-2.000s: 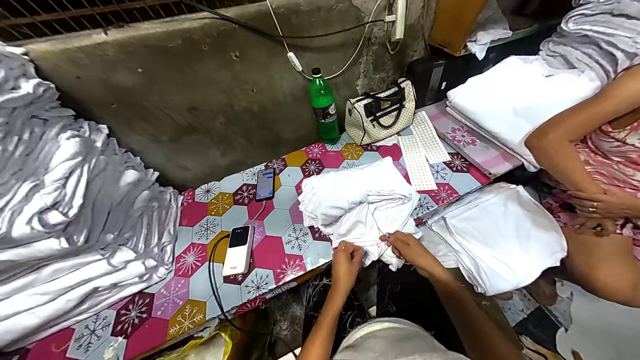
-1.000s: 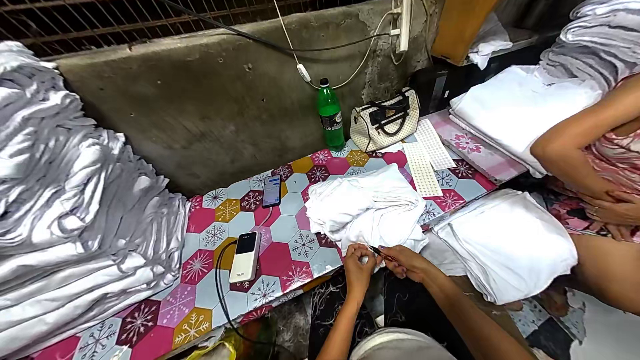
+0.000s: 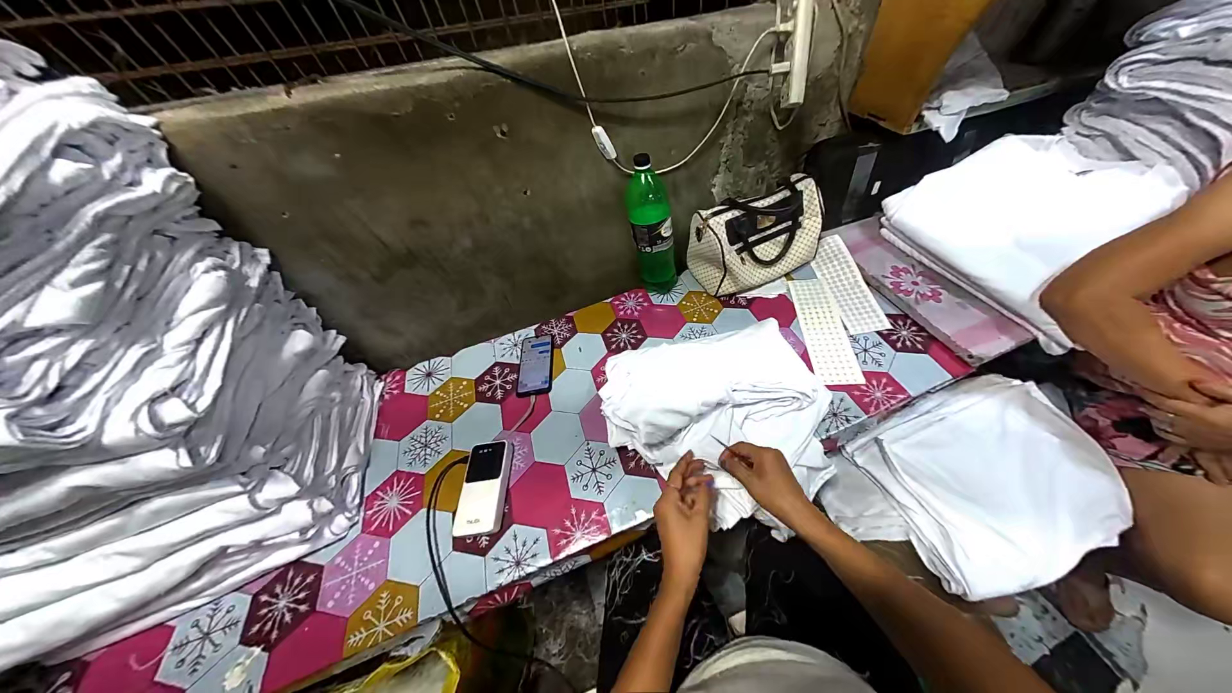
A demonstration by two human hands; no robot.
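Note:
A bunched pile of white cloth [image 3: 712, 385] lies on the patterned bench cover in front of me, its near edge hanging over the front. My left hand [image 3: 685, 496] is at that near edge with its fingers curled; whether it pinches the fabric cannot be made out. Just right of it, my right hand [image 3: 765, 478] holds a small thin pointed tool between thumb and fingers, its tip over the cloth. The tool's exact kind is too small to tell. Folded white cloths [image 3: 991, 481] lie to the right.
Left stands a tall heap of white cloths [image 3: 173, 385]. A phone [image 3: 535, 366], a white power bank [image 3: 481, 489] with cables, a green bottle [image 3: 652, 226], a handbag [image 3: 756, 239] and sticker sheets [image 3: 826, 332] are on the bench. Another person's arm [image 3: 1136, 260] is at right.
My right hand has moved up over the cloth with the thin tool; one second ago both hands were close together at the cloth's near edge.

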